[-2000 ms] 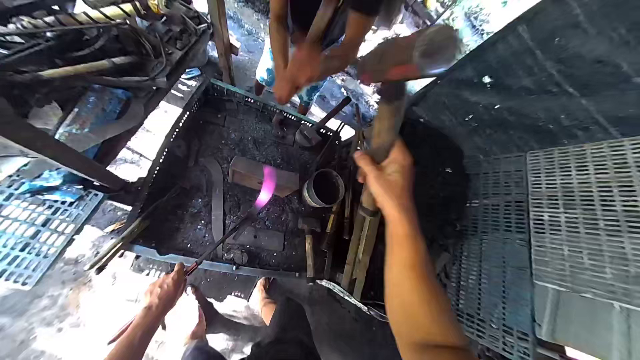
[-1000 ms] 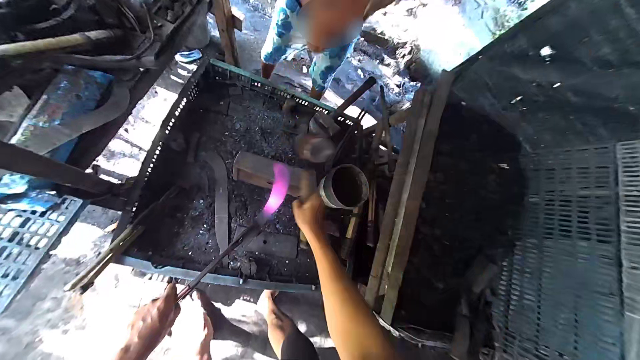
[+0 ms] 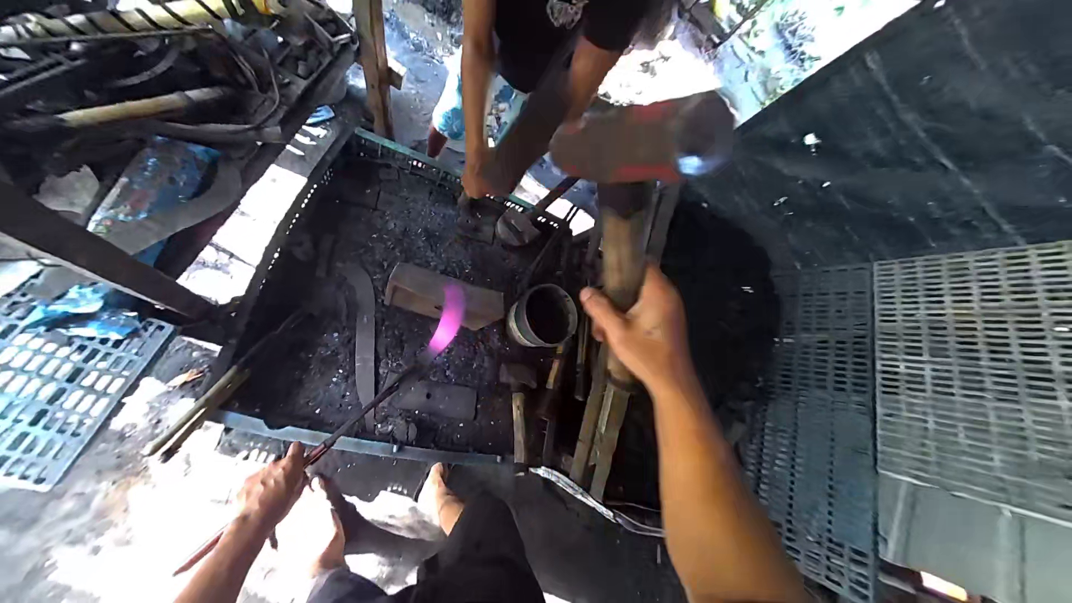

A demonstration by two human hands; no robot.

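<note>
My left hand (image 3: 272,492) grips a long metal rod (image 3: 360,412) at the lower left. The rod's curved far end glows pink (image 3: 449,320) over a rectangular metal block (image 3: 419,289). My right hand (image 3: 649,331) is closed around the wooden handle of a sledgehammer (image 3: 641,138), whose blurred, partly red head is raised at the upper centre right. Below and left of that hand a round can (image 3: 543,316) stands beside the block. A smaller hammer (image 3: 518,402) lies nearer to me. A flat curved metal piece (image 3: 364,335) lies left of the block.
A shallow crate (image 3: 360,445) with dark grit surrounds the block. Across it a co-worker (image 3: 536,50) leans in, arms lowered. Wooden planks (image 3: 607,435) lie right of the can. Plastic grating (image 3: 971,377) stands at the right. My bare feet are by the crate's near edge.
My right hand was low beside the block one second ago; it is now raised with the sledgehammer. The co-worker's arms reach down over the crate's far edge again. My left hand still holds the rod.
</note>
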